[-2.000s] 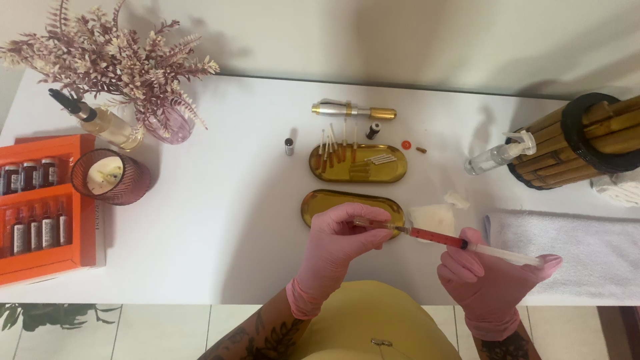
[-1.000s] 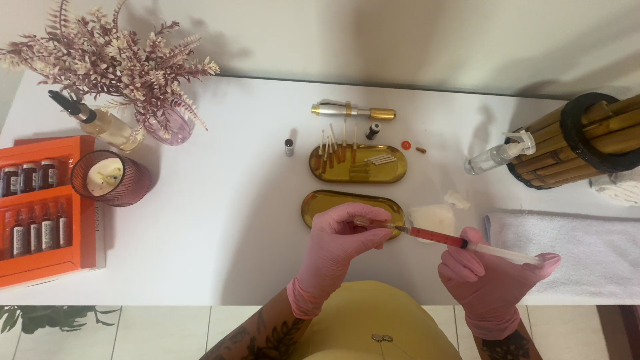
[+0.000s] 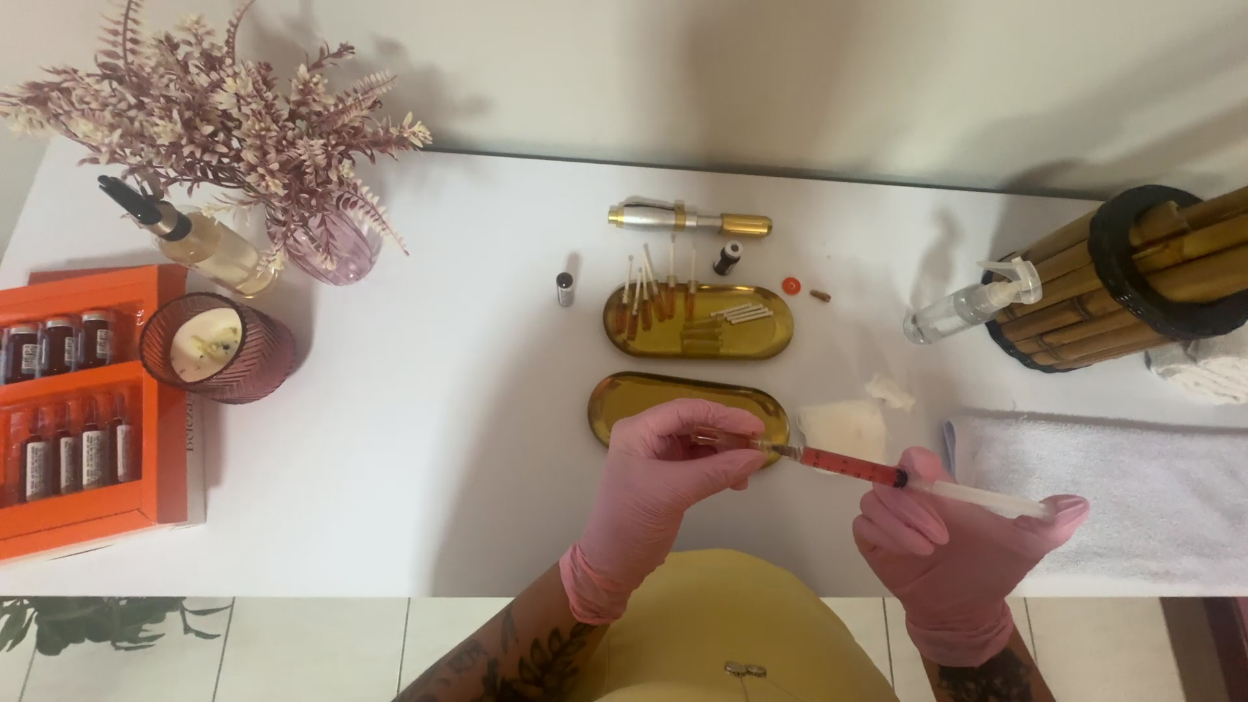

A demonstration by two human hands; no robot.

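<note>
My left hand (image 3: 673, 478), in a pink glove, pinches a small clear ampoule (image 3: 720, 438) between thumb and fingers. The tip of a syringe (image 3: 848, 465) with red liquid in its barrel meets the ampoule's right end. My right hand (image 3: 960, 546), also gloved, grips the syringe near the barrel's flange, its thumb at the end of the white plunger. Below the left fingers lies a gold oval tray (image 3: 624, 395). A second gold tray (image 3: 770, 336) behind it holds several small ampoules and white sticks. A silver and gold pen device (image 3: 648, 217) lies farther back.
An orange box of vials (image 3: 151, 439), a candle in a glass (image 3: 249, 356), a dropper bottle (image 3: 219, 255) and a flower vase (image 3: 336, 244) stand left. Right are a gauze pad (image 3: 843, 427), a spray bottle (image 3: 960, 312), a bamboo holder (image 3: 1063, 317) and a towel (image 3: 1131, 487).
</note>
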